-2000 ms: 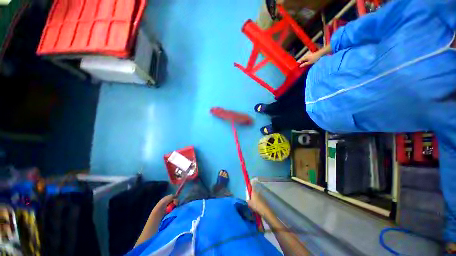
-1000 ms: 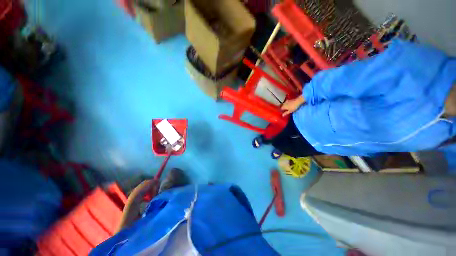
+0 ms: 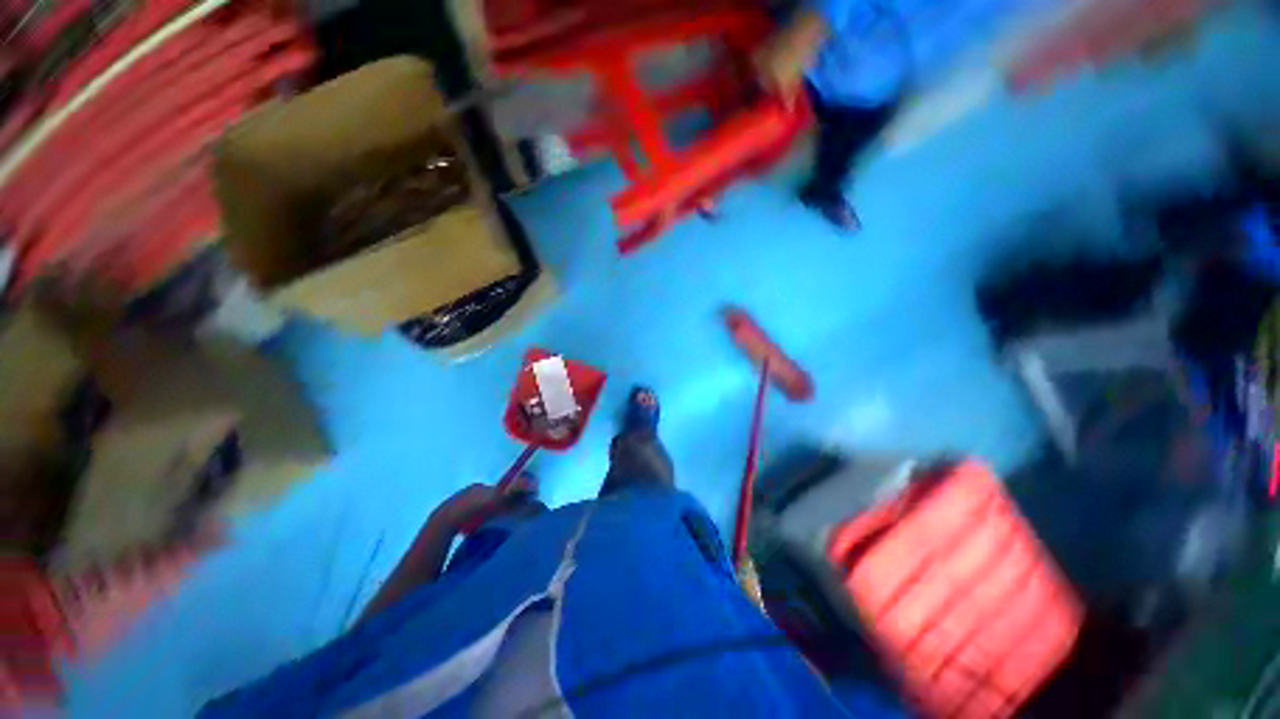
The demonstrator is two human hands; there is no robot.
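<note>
The red dustpan (image 3: 517, 407) is low over or on the blue floor, ahead of my feet. A white rectangular paper scrap (image 3: 555, 388) and small pale and grey bits lie in it. My left hand (image 3: 475, 509) is closed on the dustpan's handle, a little blurred. The red broom (image 3: 758, 452) has its flat head on the floor to the right of the dustpan, apart from it. My right hand (image 3: 752, 580) is at the upper part of the stick, mostly hidden beside my blue smock.
An open brown carton (image 3: 379, 274) stands ahead left, with more cartons (image 3: 183, 421) further left. A person in blue (image 3: 859, 56) has a hand at a red stool (image 3: 674, 183). Stacked orange-red trays (image 3: 962, 590) are close at the right. Much is blurred.
The view has swung round: the cartons are now at the left and the tray stack at the right. The broom head is further forward, and the person and stool are further off.
</note>
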